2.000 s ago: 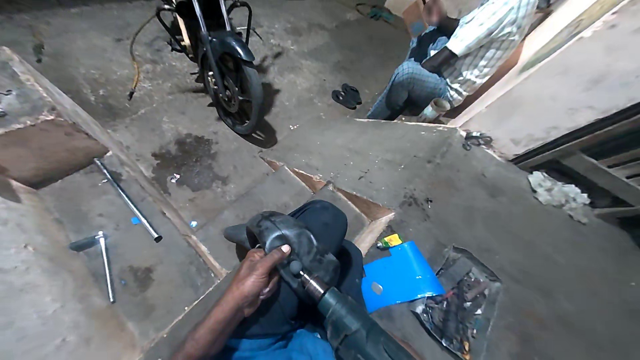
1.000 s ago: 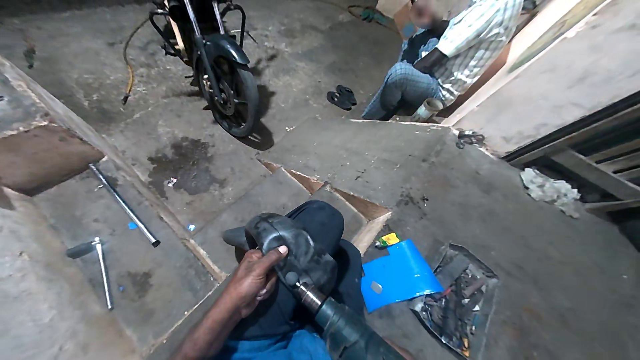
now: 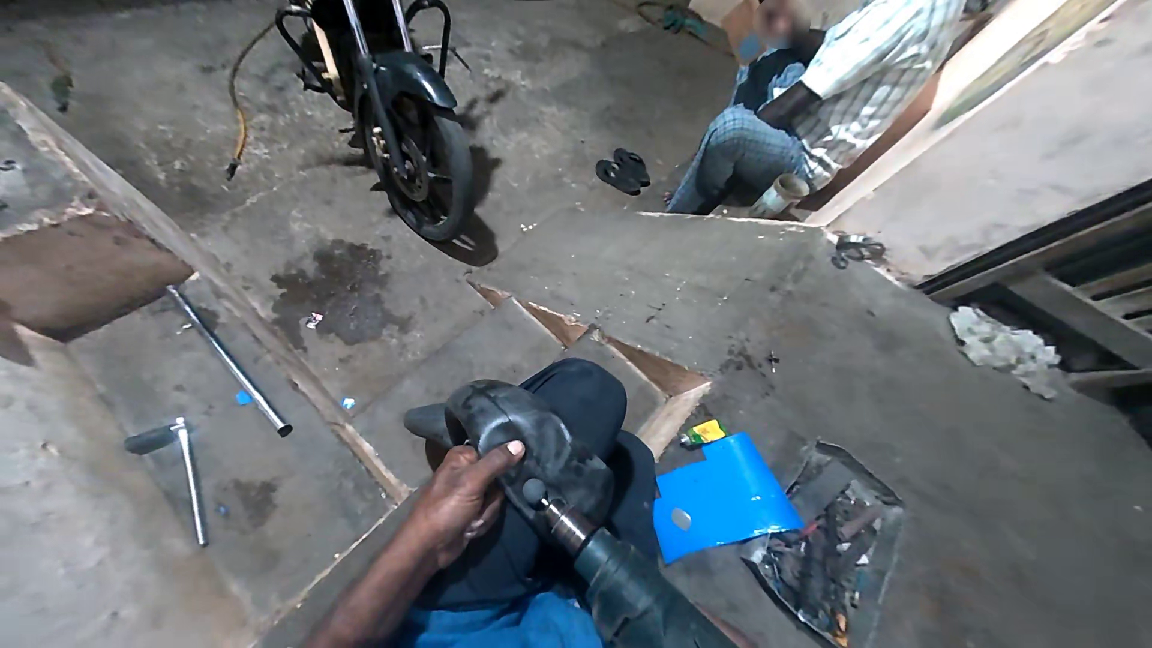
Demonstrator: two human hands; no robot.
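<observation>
My left hand (image 3: pixel 463 499) grips the edge of a black rubber inner tube (image 3: pixel 513 418) that lies folded over my knee, the thumb on top of it. A dark green power tool (image 3: pixel 648 594) with a metal collar comes in from the lower right; its small round grinding tip (image 3: pixel 535 490) is at the tube, just right of my left thumb. Whether the tip touches the rubber I cannot tell. Of my right hand only a sliver of skin may show beside the tool at the bottom edge; its fingers are hidden.
A blue sheet (image 3: pixel 720 504), a small yellow-green box (image 3: pixel 704 433) and a tray of tools (image 3: pixel 832 540) lie to my right. To the left are a metal pipe (image 3: pixel 229 362) and a T-shaped tool (image 3: pixel 191 481). Ahead stand a motorcycle (image 3: pixel 409 117) and a seated person (image 3: pixel 810 117).
</observation>
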